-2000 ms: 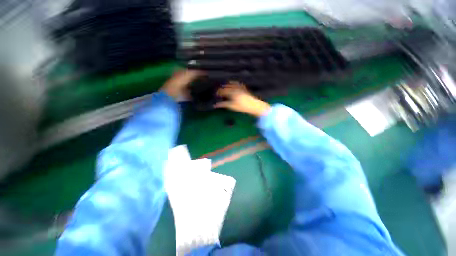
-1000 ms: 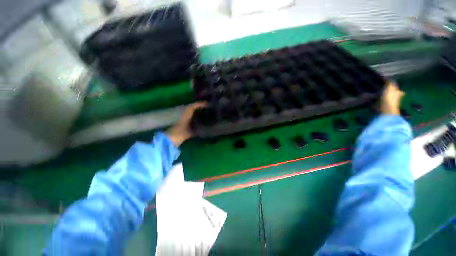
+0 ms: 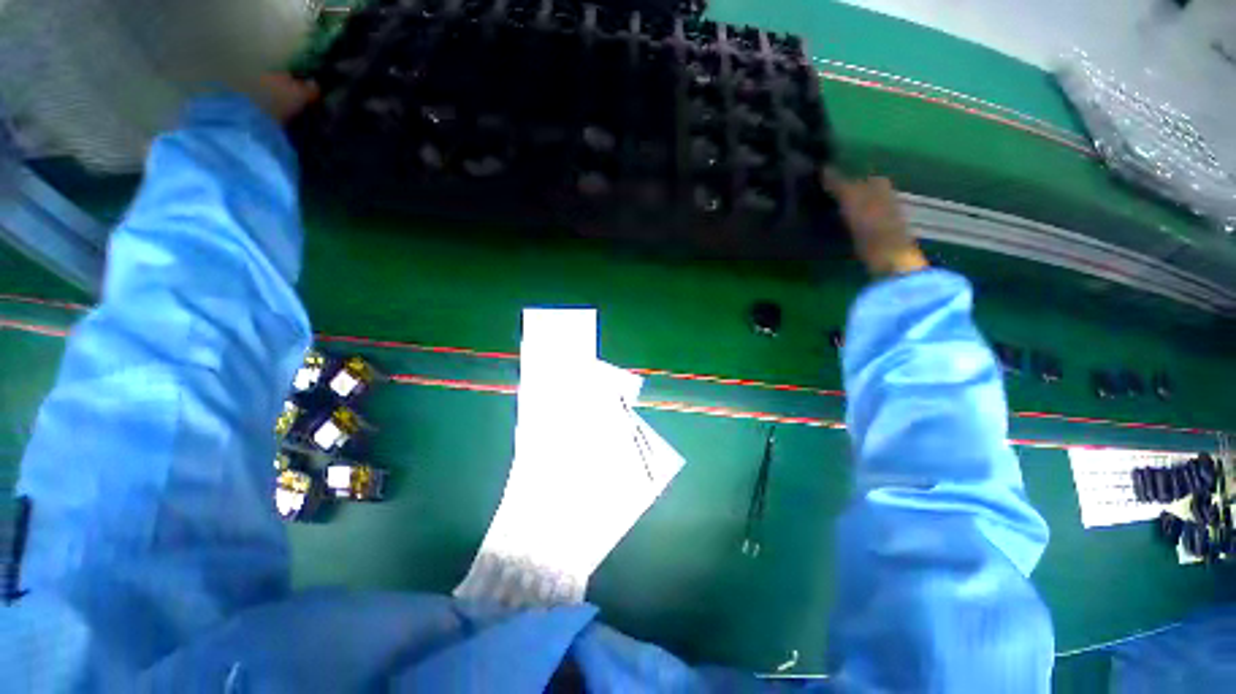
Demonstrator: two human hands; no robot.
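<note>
A large black component tray [image 3: 569, 136] with a grid of pockets is held between my hands over the belt, at the top of the view. My left hand [image 3: 282, 95] grips its left end, partly hidden by the tray and blurred. My right hand [image 3: 874, 220] grips its right end. White label sheets [image 3: 556, 420] lie overlapping on the mat below the tray. Dark tweezers [image 3: 760, 491] lie to their right. Several black modules with yellow bands and white labels [image 3: 334, 430] sit on the mat beside my left sleeve.
Small black parts [image 3: 767, 317] lie spaced along the green belt [image 3: 420, 292], on the right side. More black parts [image 3: 1190, 504] are clustered beside white paper [image 3: 1118, 485] at the far right. Shiny clear trays [image 3: 1145, 136] stand at the upper right. A metal rail [image 3: 1044, 241] runs behind the belt.
The view has shifted, and the black tray now appears further left and higher, with both hands still at its ends. The labelled modules and tweezers now show clearly.
</note>
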